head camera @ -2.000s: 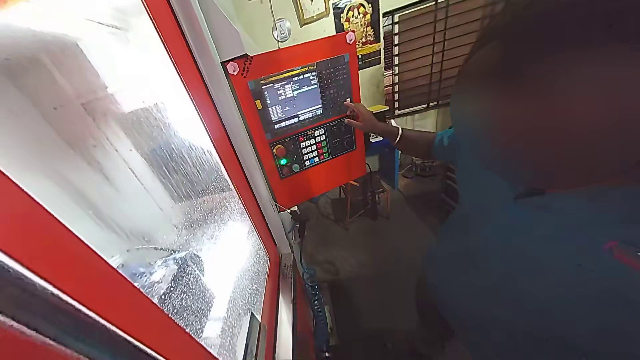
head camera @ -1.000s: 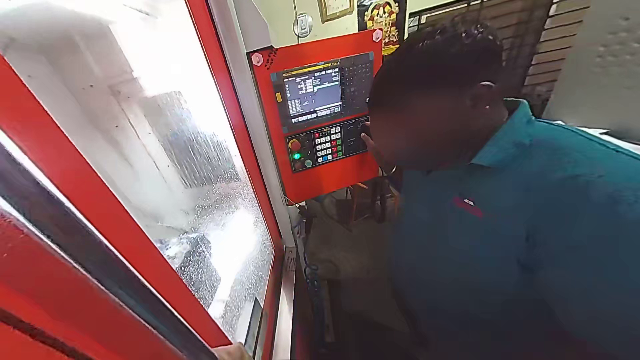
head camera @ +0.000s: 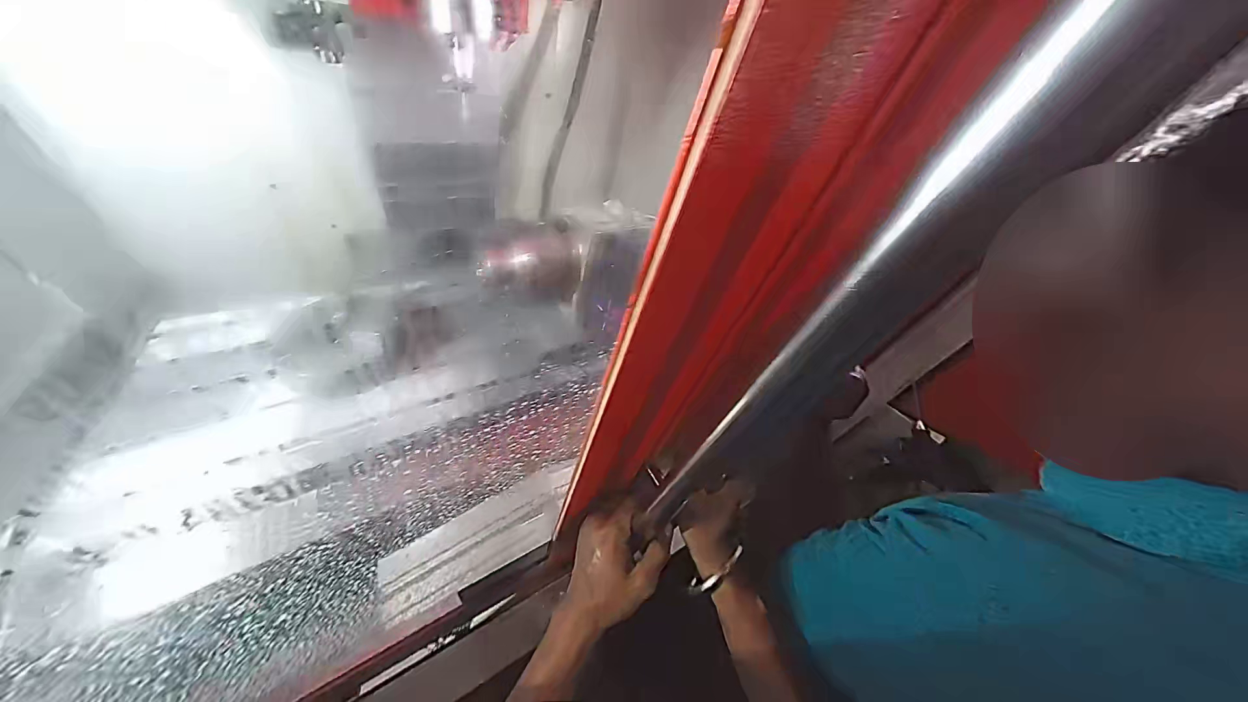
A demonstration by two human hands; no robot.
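Note:
At the lower middle of the head view, my left hand (head camera: 606,558) closes around the bottom end of a steel tube handle (head camera: 858,263) on a red machine door (head camera: 751,224). Beside it on the right, a hand with a metal bracelet (head camera: 717,573) is at the same tube end. Its forearm rises from the bottom, near a co-worker's teal sleeve (head camera: 829,575); whether it is mine or the co-worker's is unclear. Its fingers are dark and blurred. Behind the wet window (head camera: 458,468) are a blurred spindle tool (head camera: 460,63) and a round metal part (head camera: 531,261).
The co-worker's teal shirt (head camera: 955,595) fills the lower right, close to both hands. A door rail (head camera: 419,663) runs along the bottom. Coolant drops cover the lower window. A red surface (head camera: 980,409) shows behind the co-worker.
The view has swung from the control panel to the door and machine interior. The co-worker's braceleted hand was at the panel two seconds ago. The tube handle now spans the view, with two hands at its end.

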